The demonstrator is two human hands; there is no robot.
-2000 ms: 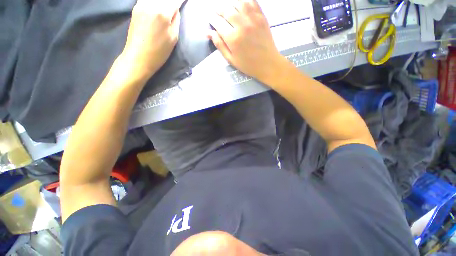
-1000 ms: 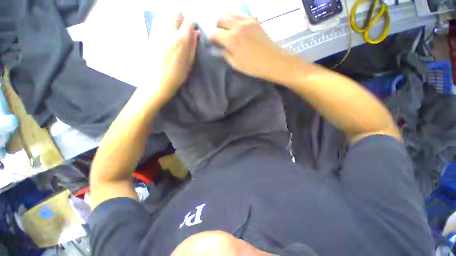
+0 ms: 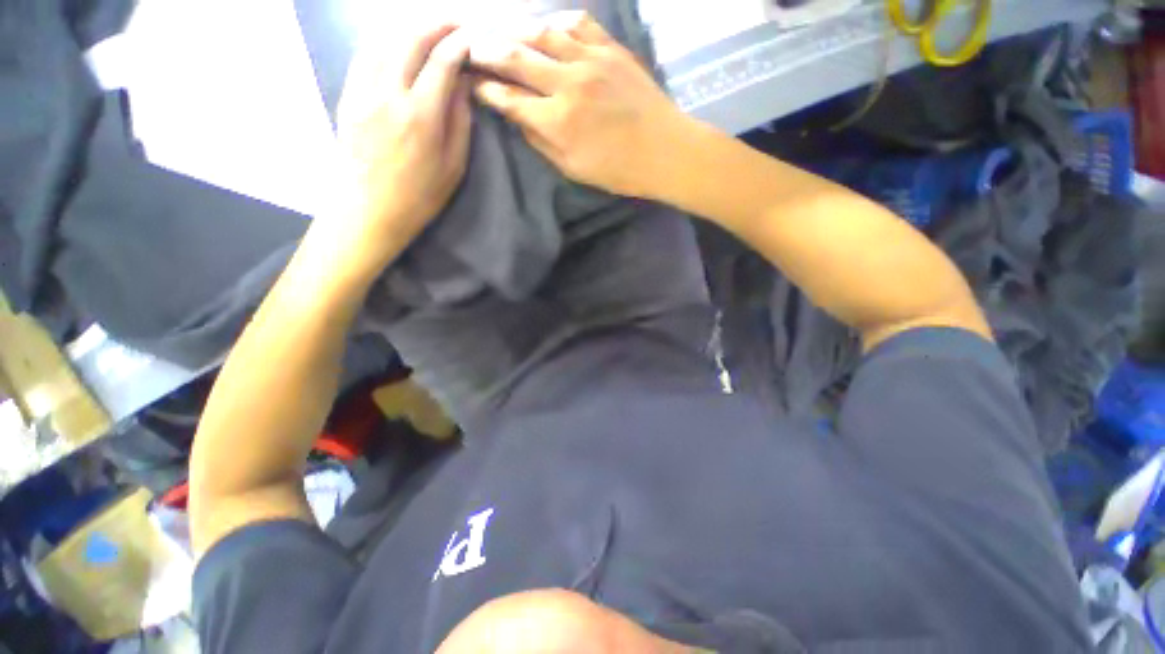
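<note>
A dark grey garment piece (image 3: 505,224) is bunched between my hands at the table's front edge and hangs down over it towards my lap. My left hand (image 3: 409,141) pinches its upper part with bent fingers. My right hand (image 3: 588,109) holds the same cloth from the other side, the fingertips of both hands close together. The pinched edge is bright and mostly hidden by the fingers.
More dark cloth (image 3: 153,256) lies at the left of the white table and over its edge. Yellow-handled scissors (image 3: 956,32) lie at the upper right by the ruler edge (image 3: 754,77). Blue baskets (image 3: 1101,151) and heaped dark cloth (image 3: 1060,294) are at the right.
The garment piece between my hands has come off the table to hang over its front edge. My hands have moved closer together. The view has shifted, and the phone is nearly out of it.
</note>
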